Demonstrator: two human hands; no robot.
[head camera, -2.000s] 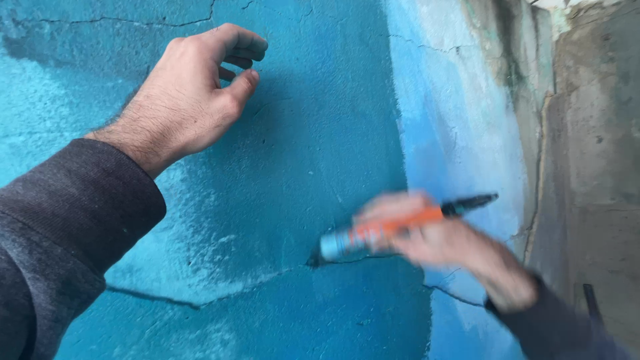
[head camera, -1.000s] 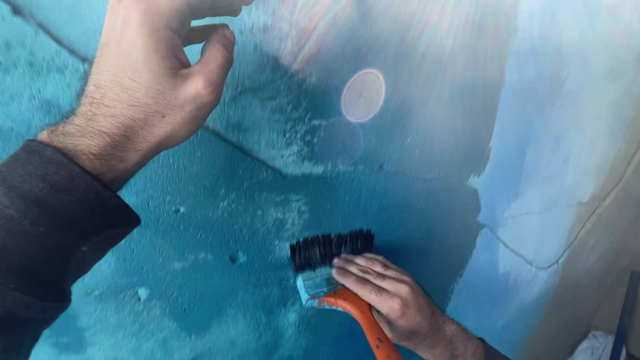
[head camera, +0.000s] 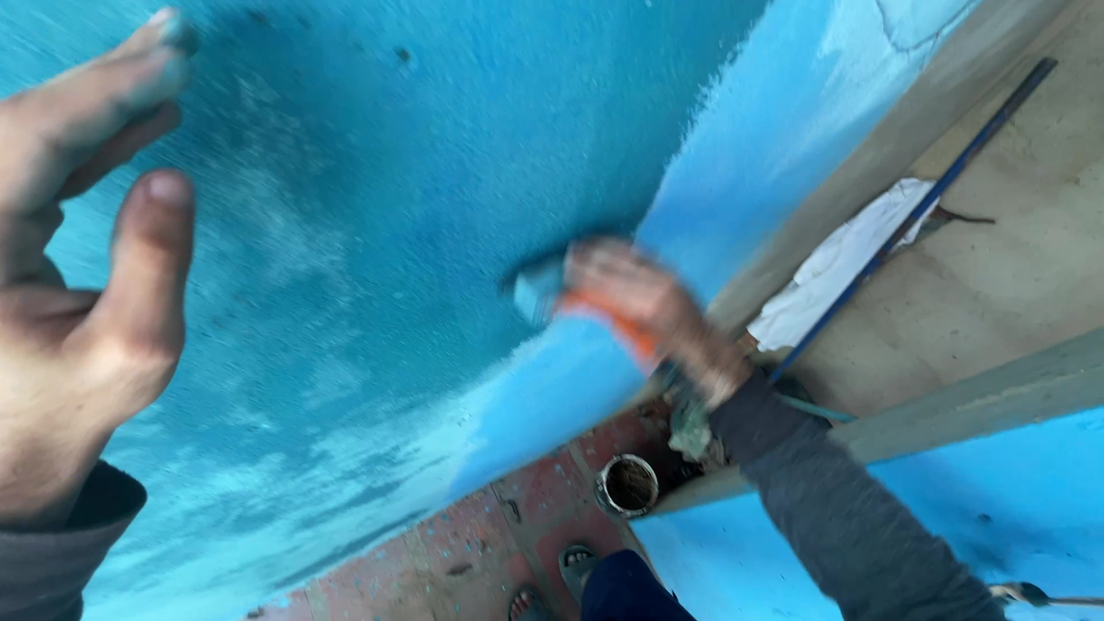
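My right hand (head camera: 634, 297) is closed around an orange-handled paintbrush (head camera: 539, 289) with a wide head, blurred by motion. The bristles lie against the dark teal paint of the wall (head camera: 388, 207), near its border with the lighter blue band (head camera: 569, 362). At the left edge of the view, my left hand (head camera: 95, 285) is raised by the wall with thumb and fingers apart and nothing in it. Paint marks its fingertips. Whether the left hand touches the wall cannot be told.
A blue bar (head camera: 906, 224) and a white cloth (head camera: 837, 267) lie on the grey-brown surface at right. Below, a round container (head camera: 628, 486) stands on red floor tiles (head camera: 414, 569), near my sandalled feet (head camera: 576, 565). A blue-painted surface (head camera: 992, 509) is at lower right.
The view has swung down strongly, bringing the floor and my feet in. The brush has moved from the middle of the teal area to near its light blue border.
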